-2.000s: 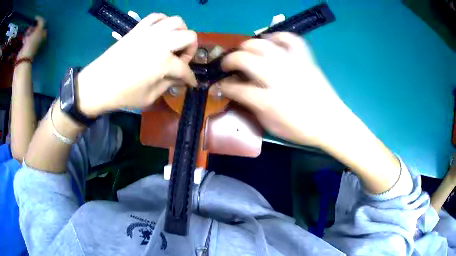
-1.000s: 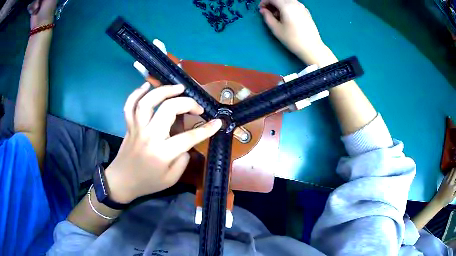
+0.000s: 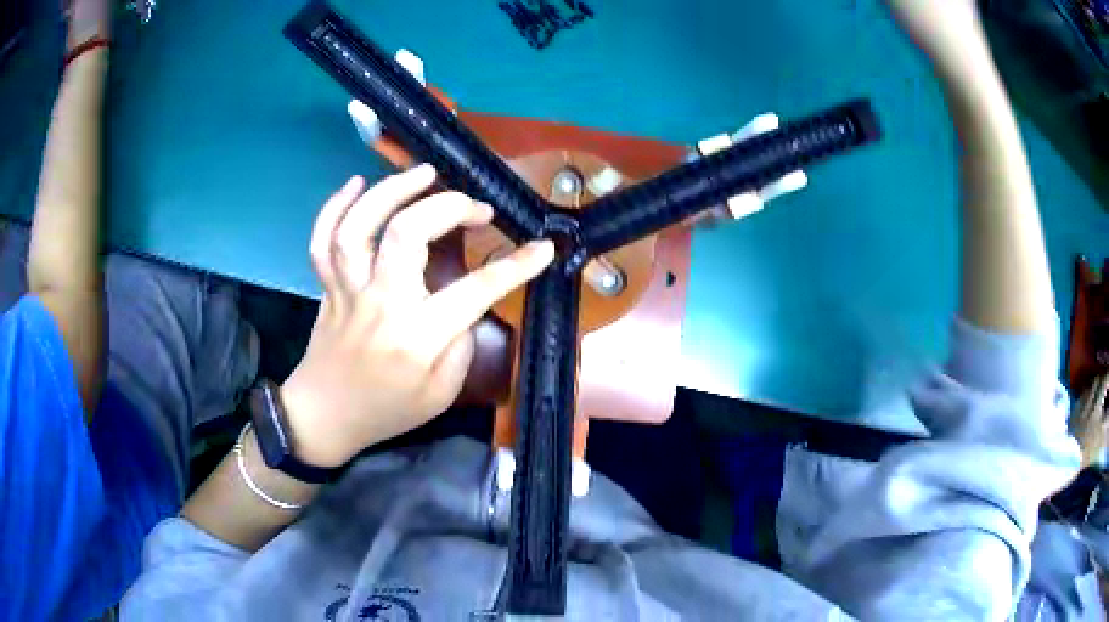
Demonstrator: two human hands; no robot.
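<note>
A black three-armed frame (image 3: 547, 401) lies on an orange-brown fixture (image 3: 651, 328), one arm pointing at my body and two pointing away. White support blocks (image 3: 744, 204) flank the arms. My left hand (image 3: 395, 310) rests over the left side of the fixture, its index fingertip touching the centre hub (image 3: 564, 239). The fingers are spread; whether a small piece is under the fingertip cannot be told. My right hand (image 3: 936, 15) is at the top right, blurred and cut off by the picture's edge, so its fingers are hidden.
A small pile of black inserts (image 3: 544, 20) lies on the green bench (image 3: 778, 73) at the top. A neighbouring worker's arm (image 3: 76, 182) and blue sleeve are at the left. Another person's hand (image 3: 1091, 419) and an orange-brown object (image 3: 1088, 318) show at the right edge.
My right hand has moved from beside the insert pile to the far upper right. My left index finger stays at the hub. Earlier, both hands were working at the hub.
</note>
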